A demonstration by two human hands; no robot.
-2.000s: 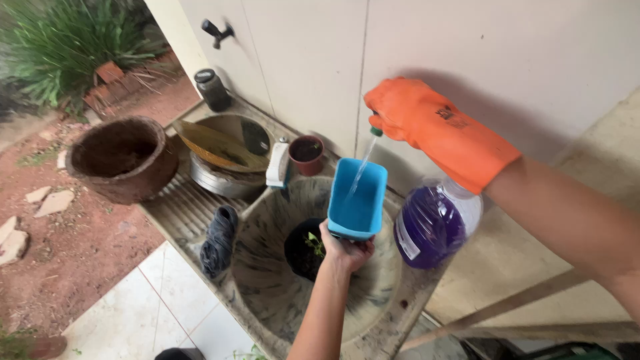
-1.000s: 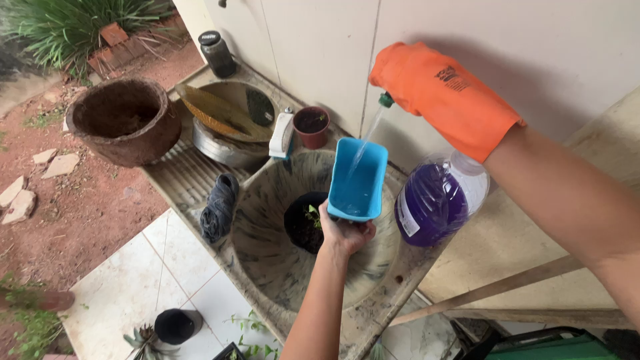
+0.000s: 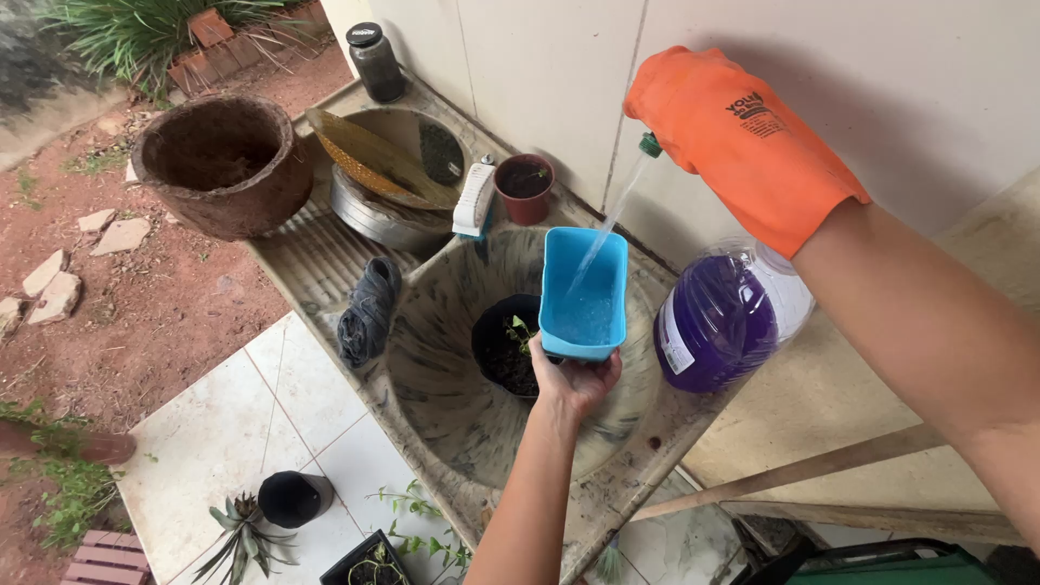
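My left hand (image 3: pixel 573 380) is bare and holds a blue plastic container (image 3: pixel 583 284) from below, tilted, over the stone sink basin (image 3: pixel 439 406). In an orange rubber glove, my right hand (image 3: pixel 674 106) is closed around a tap that it mostly hides; only a green nozzle (image 3: pixel 650 145) shows beneath it. A stream of water runs from the nozzle into the container, where some water has gathered. Under my left hand, in the basin, stands a black pot with a small seedling (image 3: pixel 508 357). A clear jug of purple liquid (image 3: pixel 715 317) stands right of the basin.
A brown clay pot (image 3: pixel 223 166), a metal pan (image 3: pixel 390 215) with a yellow sieve-like piece, a white brush (image 3: pixel 474 199), a small reddish pot (image 3: pixel 525 188), a lidded jar (image 3: pixel 376 65) and a grey rag (image 3: pixel 370 313) lie around the sink. A dark pot (image 3: pixel 294 498) stands on the floor tiles.
Water keeps running into the blue container, and both hands hold the same grip. The view has shifted somewhat, showing more of the floor than the earliest frame.
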